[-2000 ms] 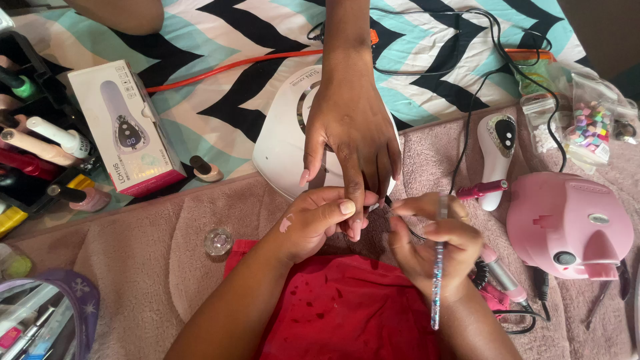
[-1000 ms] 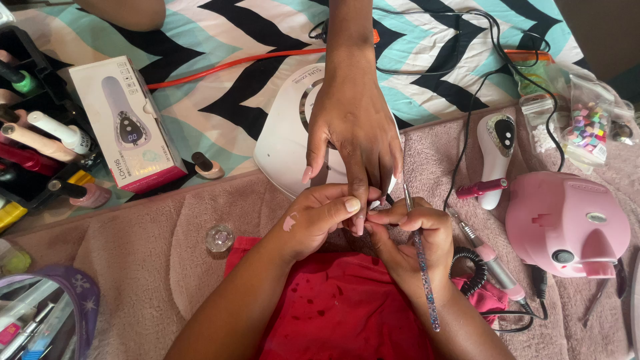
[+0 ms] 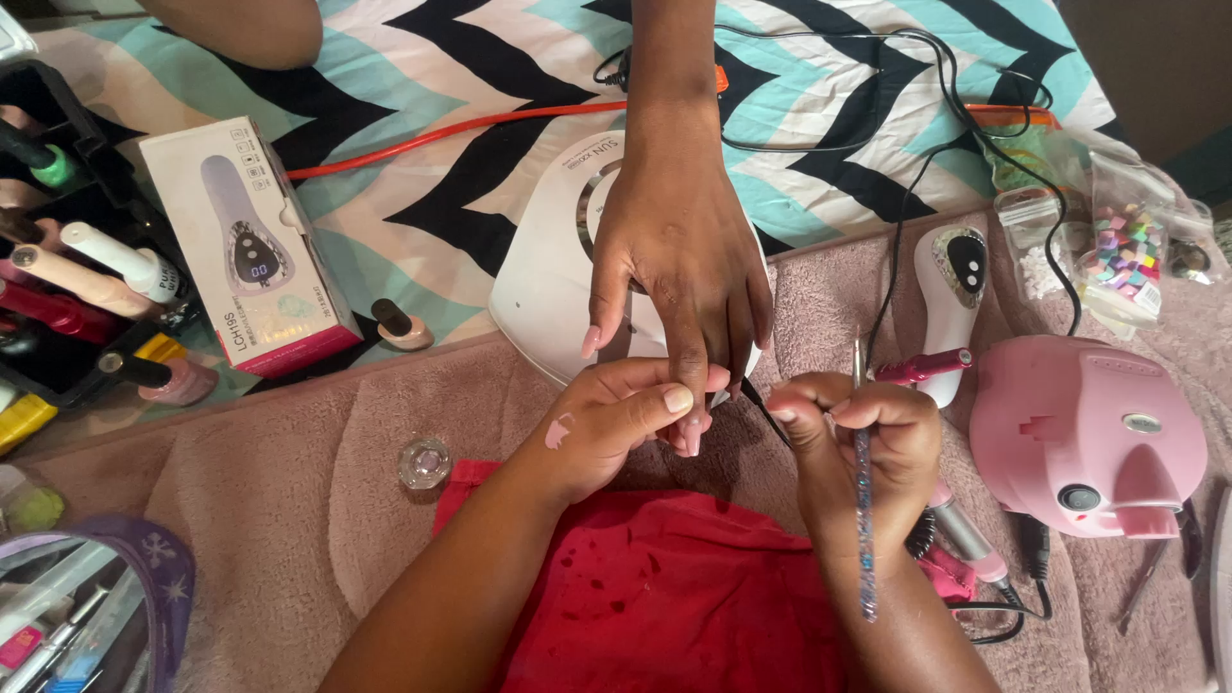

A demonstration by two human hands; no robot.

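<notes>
My left hand (image 3: 616, 419) grips a finger of another person's hand (image 3: 683, 241), its thumb on top near the nail. That hand lies palm down over a white nail lamp (image 3: 549, 260), with long pink nails on it. To the right, my right hand (image 3: 866, 452) holds a nail brush with a glittery handle (image 3: 865, 539) between its fingers, the tip pointing up and away from the held finger. A pink smear marks the base of my left thumb. Under my forearms lies a red cloth (image 3: 664, 587) with dark spots. A small glass dish (image 3: 424, 462) stands left of my left hand.
At right are a pink nail drill unit (image 3: 1078, 433), its handpiece (image 3: 967, 539), a white handheld lamp (image 3: 951, 308), cables and bags of colored pieces (image 3: 1126, 250). At left stand a lamp box (image 3: 255, 260), polish bottles (image 3: 87, 279) and a purple tool container (image 3: 173, 597).
My right hand has moved right, away from the held finger, which it was touching one second ago. My left hand keeps its hold on the finger.
</notes>
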